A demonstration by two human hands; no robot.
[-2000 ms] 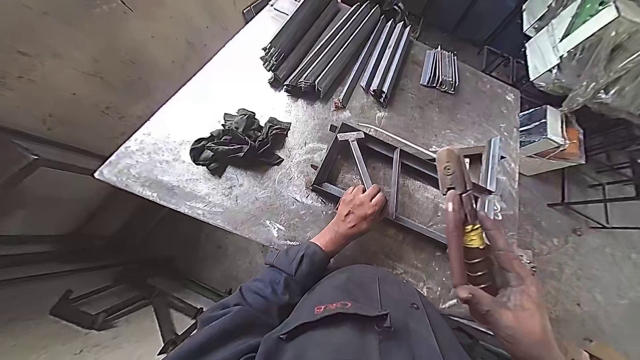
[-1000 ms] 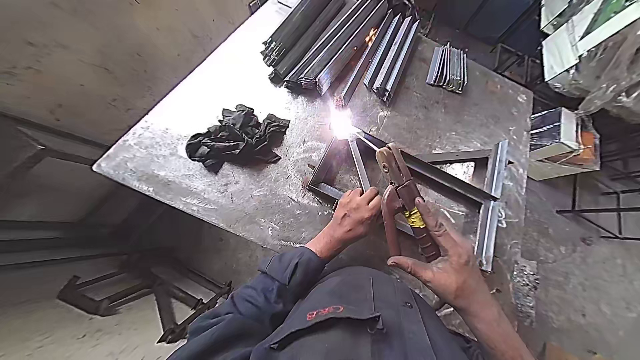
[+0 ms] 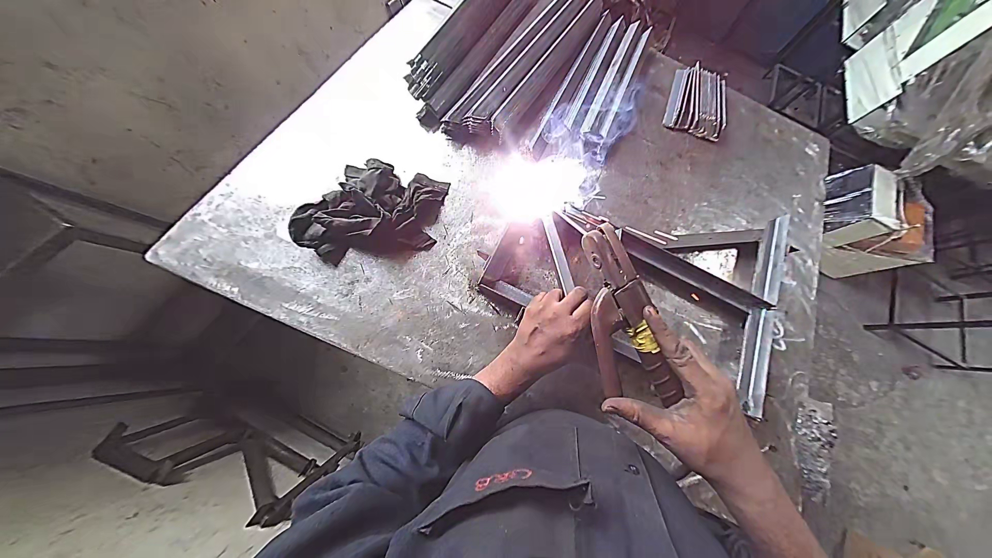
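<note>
My right hand point(image 3: 697, 403) grips a welding electrode holder point(image 3: 632, 310) with yellow tape round its handle. From its jaws an electrode runs up and left toward a bright welding arc point(image 3: 535, 186), whose glare hides the joint there. My left hand point(image 3: 546, 329) is closed on the lower end of a short steel bar point(image 3: 558, 252), the other end of which reaches the arc. Both lie at an angle-iron frame point(image 3: 697, 279) on the metal table point(image 3: 372, 325). A length of angle iron point(image 3: 763, 318) lies across the frame's right end. Bluish smoke rises beside the arc.
Stacked angle-iron lengths point(image 3: 511, 70) lie at the table's far side, close behind the arc, with short angle pieces point(image 3: 696, 101) to their right. A crumpled dark cloth point(image 3: 368, 209) rests on the left. Steel frames point(image 3: 225, 457) stand on the floor at lower left; boxes point(image 3: 876, 217) are beyond the right edge.
Two seconds ago no arc burned and the holder was further right, upright. It then moved left to the frame's far corner, where the arc struck; the glare is now larger, with smoke.
</note>
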